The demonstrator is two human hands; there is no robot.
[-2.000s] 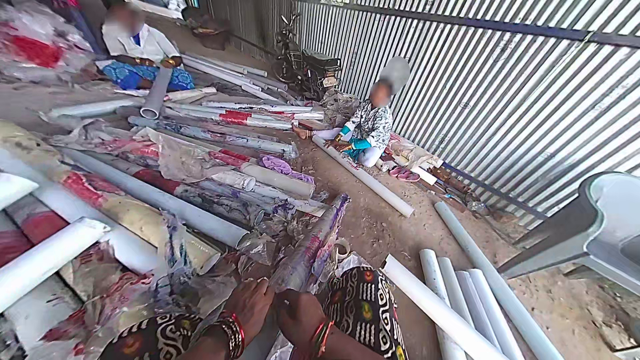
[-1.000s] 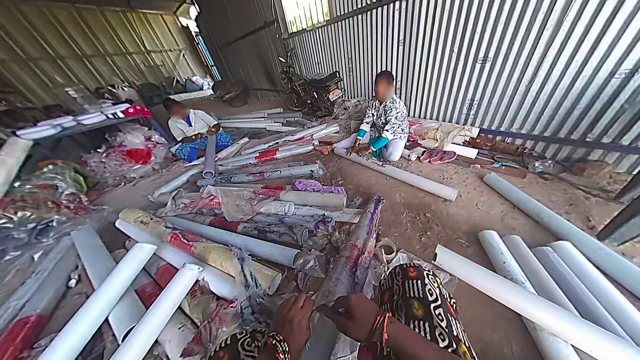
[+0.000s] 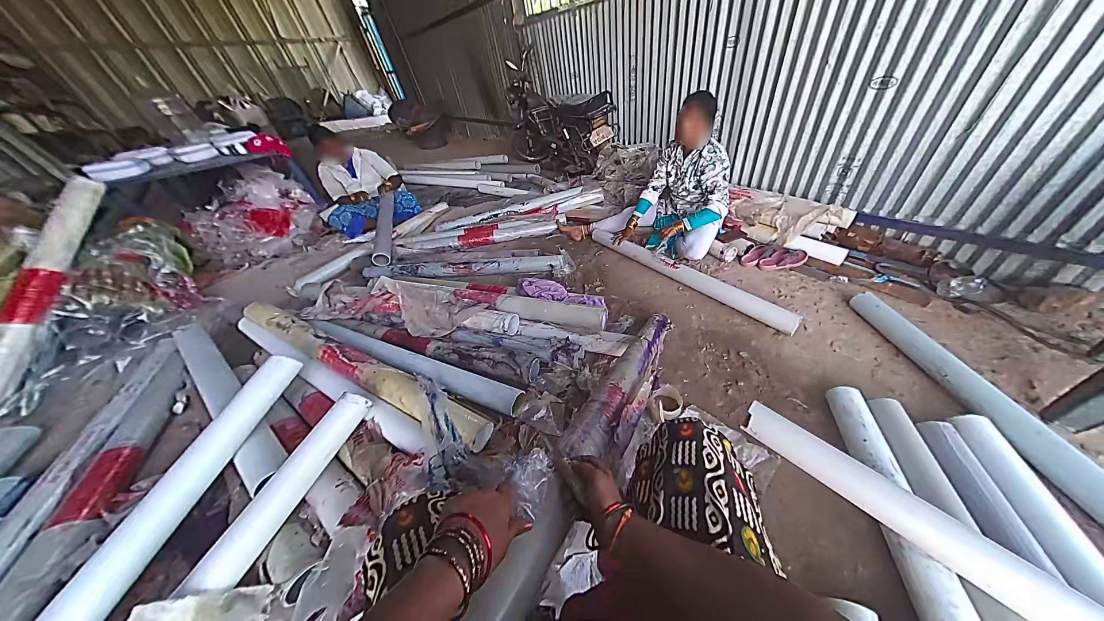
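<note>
A grey plastic pipe [image 3: 528,552] lies lengthwise between my knees, its far part covered in purple-stained plastic wrap [image 3: 608,401]. On its left side, my left hand [image 3: 483,517] has clear crumpled film [image 3: 528,479] at its fingers. My right hand [image 3: 588,487] rests against the right side of the pipe where the stained wrap begins; its fingertips are partly hidden. Whether either hand grips firmly is unclear. Patterned black cloth [image 3: 690,483] covers my knees, and a tape roll [image 3: 667,403] sits just beyond the right knee.
White pipes [image 3: 923,509] lie at the right, and a pile of wrapped pipes [image 3: 405,388] spreads over the left. One person [image 3: 686,190] sits ahead with a long pipe; another person [image 3: 358,181] sits farther left. A motorcycle [image 3: 565,116] stands by the corrugated wall [image 3: 828,112].
The view has swung left and up since the oldest frame. My left hand has moved away from my right hand, with clear film now bunched at its fingers.
</note>
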